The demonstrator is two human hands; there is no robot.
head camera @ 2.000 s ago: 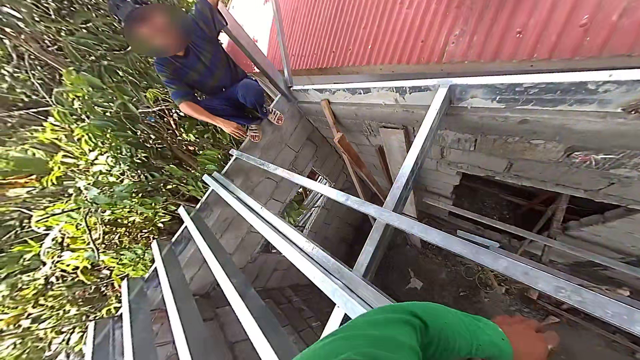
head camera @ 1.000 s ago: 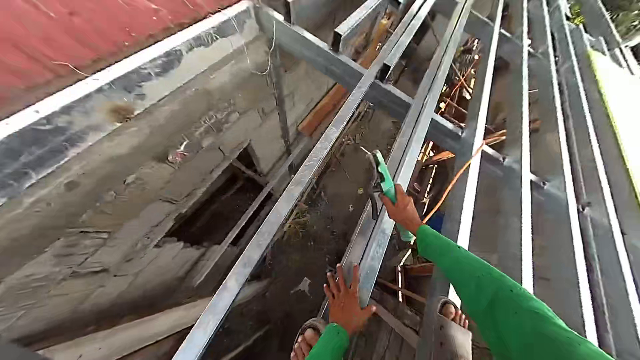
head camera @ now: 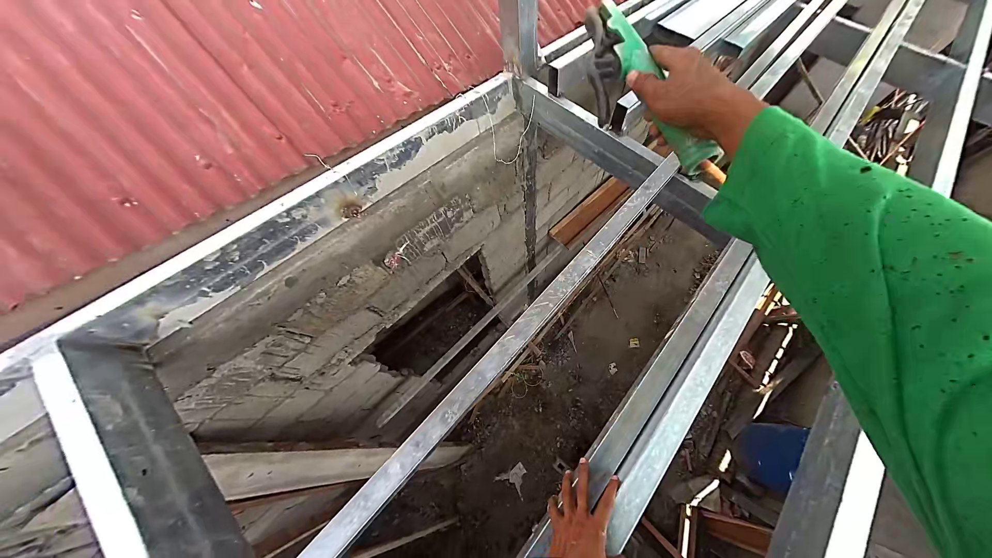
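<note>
My right hand (head camera: 690, 97) is closed around a green hand-held tool (head camera: 632, 46) with a dark, curved front part, above a steel crossbeam (head camera: 612, 143). An orange cord (head camera: 711, 173) shows at the tool's lower end. The front part hides some of the beam behind it, and I cannot tell if they touch. At the bottom, my left hand (head camera: 580, 515) lies with spread fingers on a pair of parallel galvanized steel channels (head camera: 682, 372). A single narrow steel member (head camera: 511, 341) slants up between that hand and the wall to the crossbeam.
Red corrugated sheeting (head camera: 194, 116) rises behind the concrete block wall (head camera: 310, 333), topped by a steel beam (head camera: 271, 232). Open gaps between the members drop to a dirt floor (head camera: 573, 387) with scrap wood. A blue object (head camera: 771, 453) sits low at right. A steel post (head camera: 519, 35) stands at the corner.
From one second ago, my right hand has moved the green tool forward, over the crossbeam. My left hand stays on the paired channels. The person crouching on the wall two seconds ago is out of view after a large view swing.
</note>
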